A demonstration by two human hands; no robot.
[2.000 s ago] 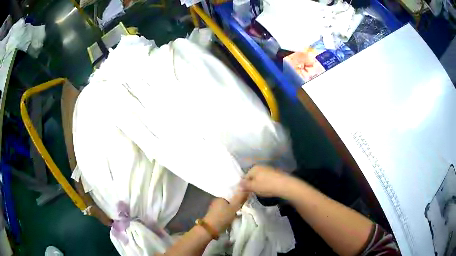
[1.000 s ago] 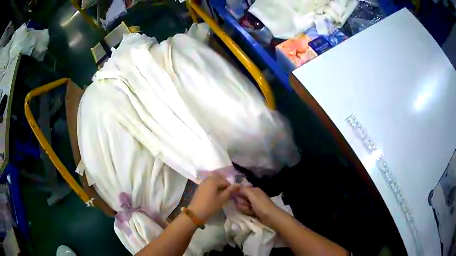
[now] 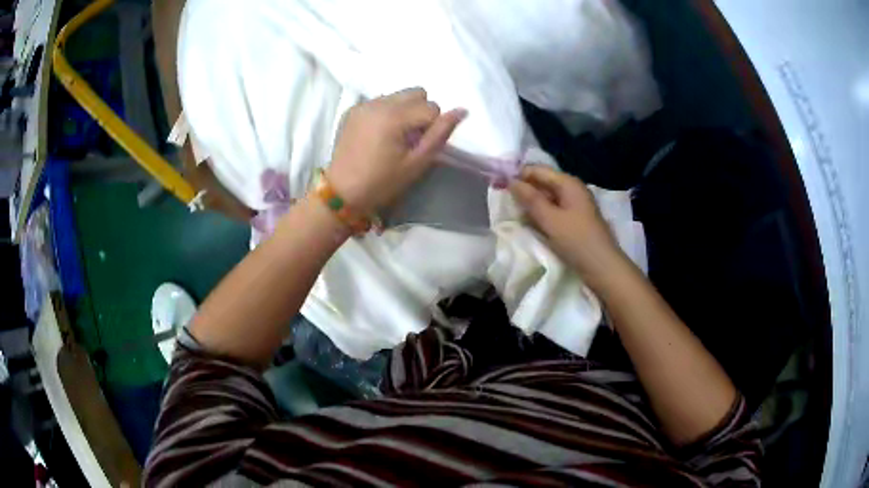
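Observation:
A large heap of white fabric bundles (image 3: 410,57) lies in front of me. A pale purple tie (image 3: 467,160) goes around the near end of one bundle. My left hand (image 3: 386,148) is closed on one end of the tie and pulls it out to the left. My right hand (image 3: 557,205) pinches the tie at the knot. Loose white cloth ends hang below the knot. Another purple tie (image 3: 273,200) is knotted around a bundle at the left.
A yellow trolley rail (image 3: 124,133) runs along the left of the heap. The white table (image 3: 810,143) with a printed ruler scale curves along the right. A white shoe (image 3: 173,319) is on the green floor (image 3: 133,248) at lower left.
The view has tilted down towards my lap. The purple tie now shows around the bundle end, and my hands, close together before, have moved apart with the tie stretched between them.

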